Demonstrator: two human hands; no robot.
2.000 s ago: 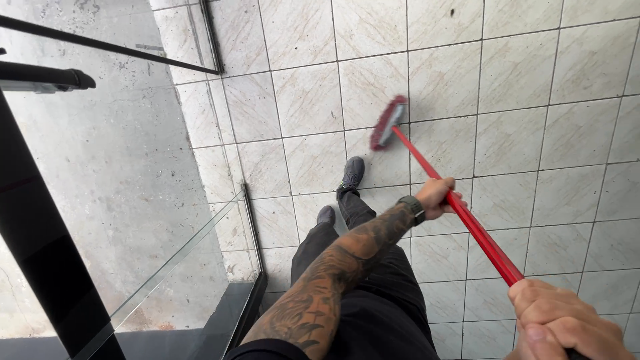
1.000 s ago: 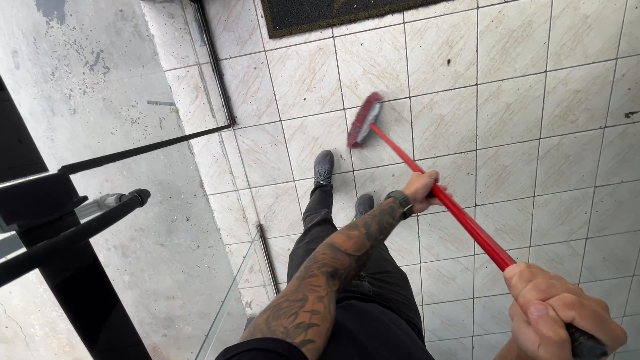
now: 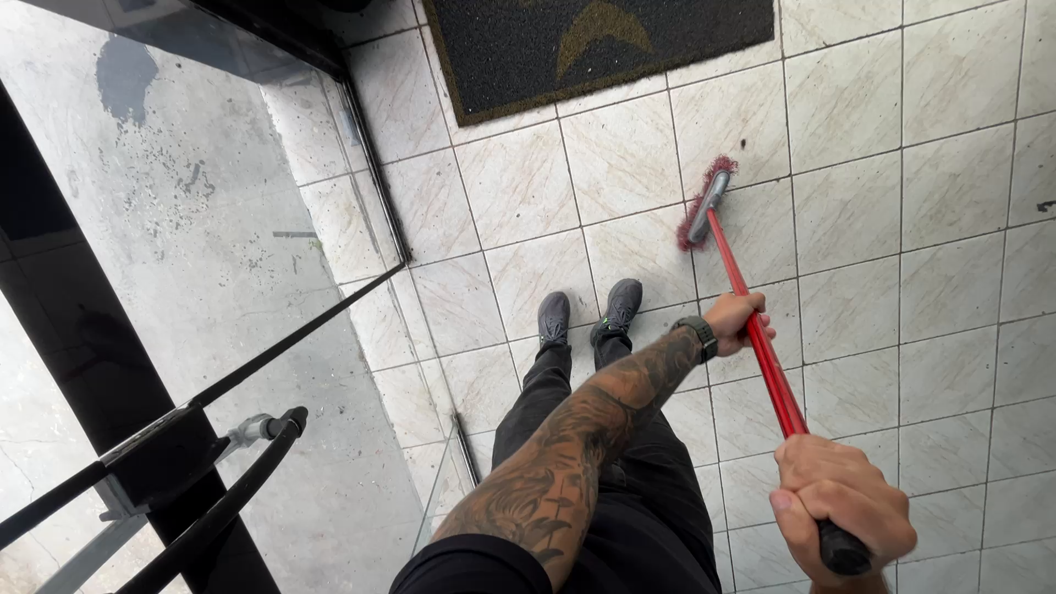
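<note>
A push broom with red bristles and a grey head (image 3: 708, 206) rests on the white tiled floor, up and to the right of my shoes. Its red handle (image 3: 766, 355) slants down to the lower right. Partway along the handle, my left hand (image 3: 737, 322), below a dark wristwatch, is closed around it. My right hand (image 3: 846, 507) grips the upper end of the handle, with the black end cap (image 3: 843, 549) showing below the fingers.
A dark doormat with a yellow-brown border (image 3: 511, 91) lies at the top. To the left stand a glass door with a black frame (image 3: 297, 338) and a black bar handle (image 3: 239, 495). A small dark speck (image 3: 742, 143) is on the tiles near the broom head.
The view has shifted, bringing the doormat in more fully. My feet, apart earlier, now stand side by side. Both hands have stayed on the broom handle.
</note>
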